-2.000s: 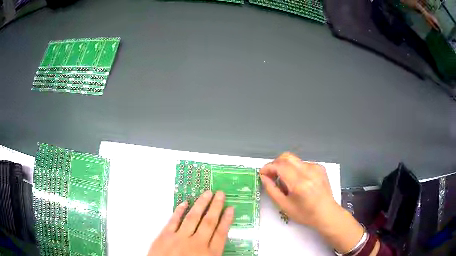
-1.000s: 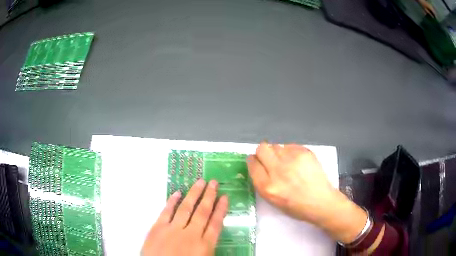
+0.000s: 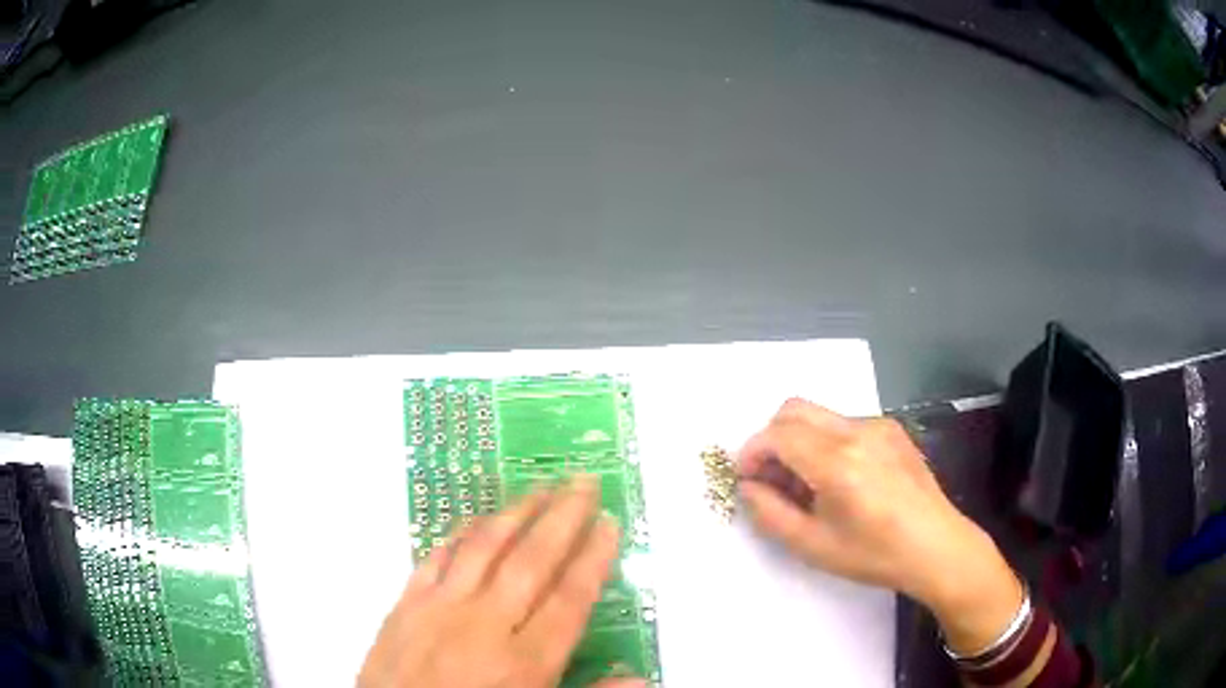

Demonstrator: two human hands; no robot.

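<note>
A green circuit board panel [image 3: 558, 417] lies on a white work sheet [image 3: 323, 403]. My left hand [image 3: 504, 585] rests flat on the panel with its fingers spread, covering part of it. My right hand [image 3: 854, 497] is right of the panel, its bent thumb and forefinger at the edge of a small pile of gold parts [image 3: 718, 481]. Whether a part is between those fingertips cannot be seen.
Overlapped green panels [image 3: 195, 524] stand at the left of the sheet. Another panel stack [image 3: 94, 195] lies on the grey surface [image 3: 538, 202] at the far left. A black box [image 3: 1069, 430] stands at the right, black ribbed trays [image 3: 34, 565] at the left edge.
My right hand has left the panel's right edge and moved right to the gold pile, which now shows. My left hand stays on the panel. The far panel stack has shifted left in view.
</note>
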